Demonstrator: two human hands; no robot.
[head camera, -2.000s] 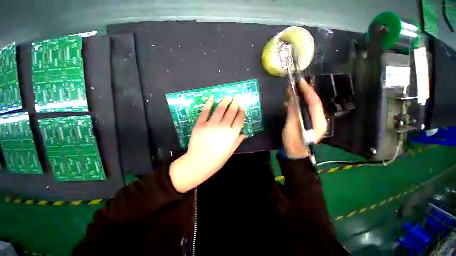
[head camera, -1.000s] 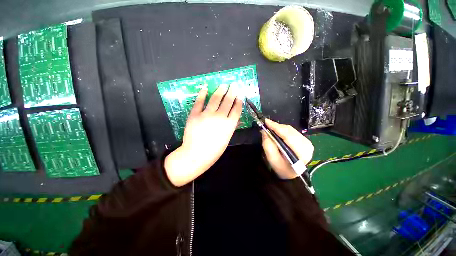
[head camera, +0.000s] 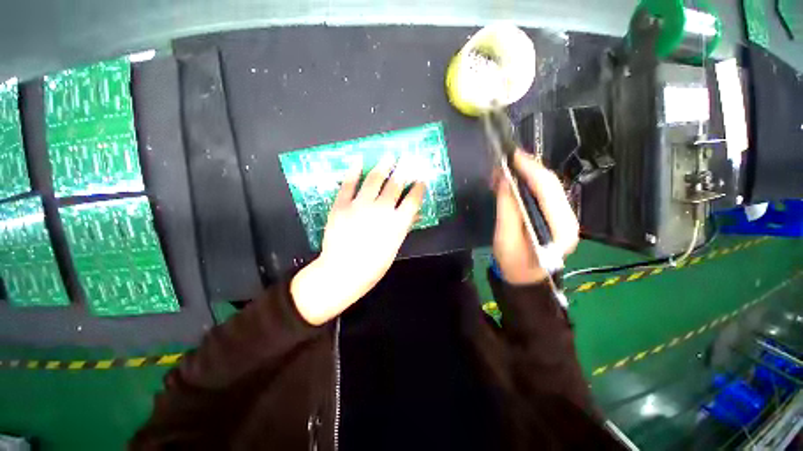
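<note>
A green circuit board (head camera: 308, 185) lies slightly tilted on the black mat in front of me. My left hand (head camera: 365, 238) rests flat on it with fingers spread, covering its lower middle. My right hand (head camera: 535, 216) grips the soldering iron (head camera: 526, 194) like a pen, to the right of the board. The iron points up and away, and its tip is at the near rim of the pale yellow cup (head camera: 515, 66), which has silvery bits inside. The tip is blurred, so I cannot tell if it touches the cup.
Several green boards (head camera: 92, 132) lie in rows on the black mat (head camera: 352, 75) at left. At right are black scrap compartments (head camera: 588, 141), a grey-black box (head camera: 678, 158) with a white label, and a green-rimmed wire spool (head camera: 674, 31). A cord (head camera: 616, 267) runs from the iron toward the box.
Since one second ago my right hand has moved the iron from the board's right side up to the cup. My left hand stays on the board. The view has shifted slightly.
</note>
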